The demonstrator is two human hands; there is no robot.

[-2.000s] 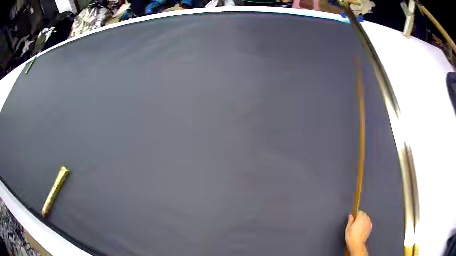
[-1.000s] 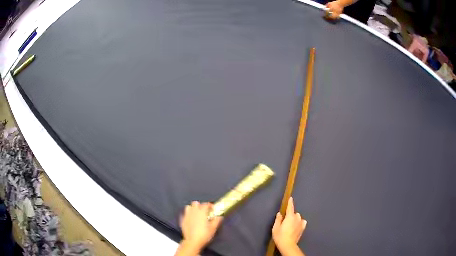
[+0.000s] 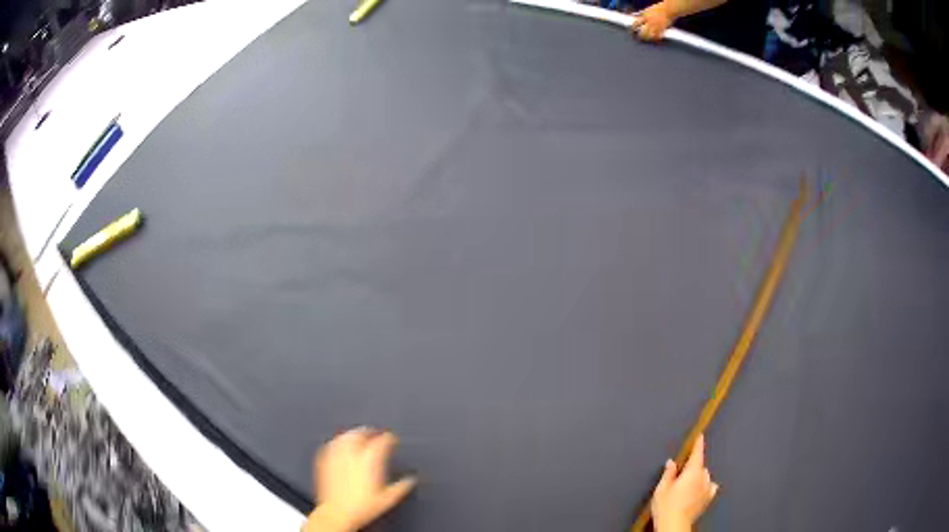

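Dark grey fabric (image 3: 499,270) covers most of the white table, with faint creases at the left and top. My right hand (image 3: 685,494) holds a long brown wooden stick (image 3: 751,327) near its lower end; the stick slants up to the right over the fabric. My left hand (image 3: 356,480) is over the fabric near its front edge, slightly blurred, thumb spread from the fingers, with nothing seen in it. A yellow-gold wrapped weight (image 3: 106,238) lies on the fabric's left corner.
Another person's hand (image 3: 653,21) is at the far table edge. A second yellow weight (image 3: 365,10) lies at the top. A blue tray (image 3: 98,156) sits on the white table (image 3: 156,62) at the left. Fabric scraps (image 3: 78,457) heap on the floor at lower left.
The yellow weight that my left hand held is out of it. My left hand has moved left in the view. The stick has shifted right and tilts more. The view has turned left.
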